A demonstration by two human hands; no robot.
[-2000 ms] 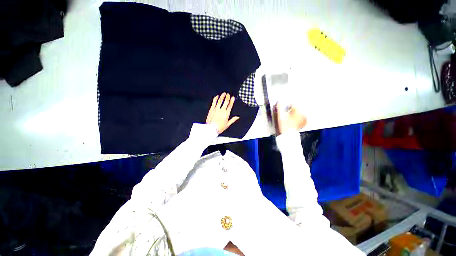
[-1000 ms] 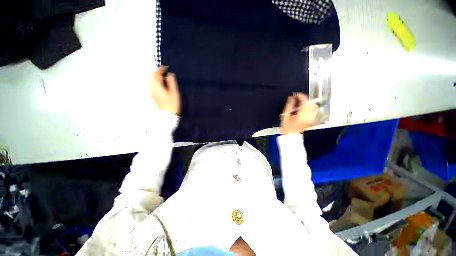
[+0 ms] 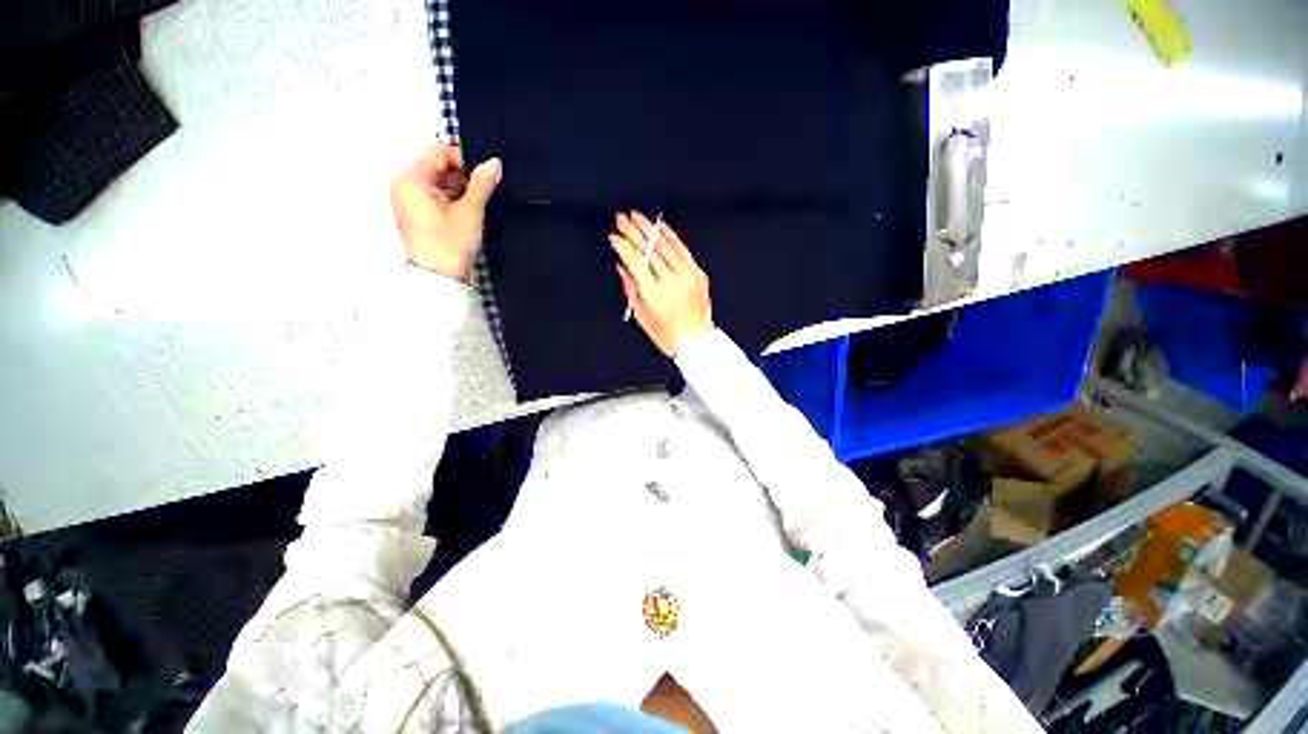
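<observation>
The dark garment body [image 3: 746, 129] lies flat on the white table, with checked facing [image 3: 445, 72] showing along its left edge. My left hand [image 3: 446, 215] is at that left edge, thumb on top and fingers curled at the edge, pinching the cloth. My right hand [image 3: 664, 284] lies palm down on the middle of the garment, with a thin white marking pencil [image 3: 653, 238] held between its fingers. The silver cloth weight [image 3: 954, 187] with its raised grip rests at the garment's right edge.
The white table [image 3: 287, 215] has dark folded cloth [image 3: 86, 122] at the far left and a yellow item [image 3: 1159, 29] at the far right. Blue bins [image 3: 975, 366] sit below the right table edge, with cardboard boxes [image 3: 1054, 452] on a metal shelf.
The weight went from my right hand onto the garment's right edge. My left hand moved from the garment's top to its left edge. My right hand moved left onto the cloth with the pencil.
</observation>
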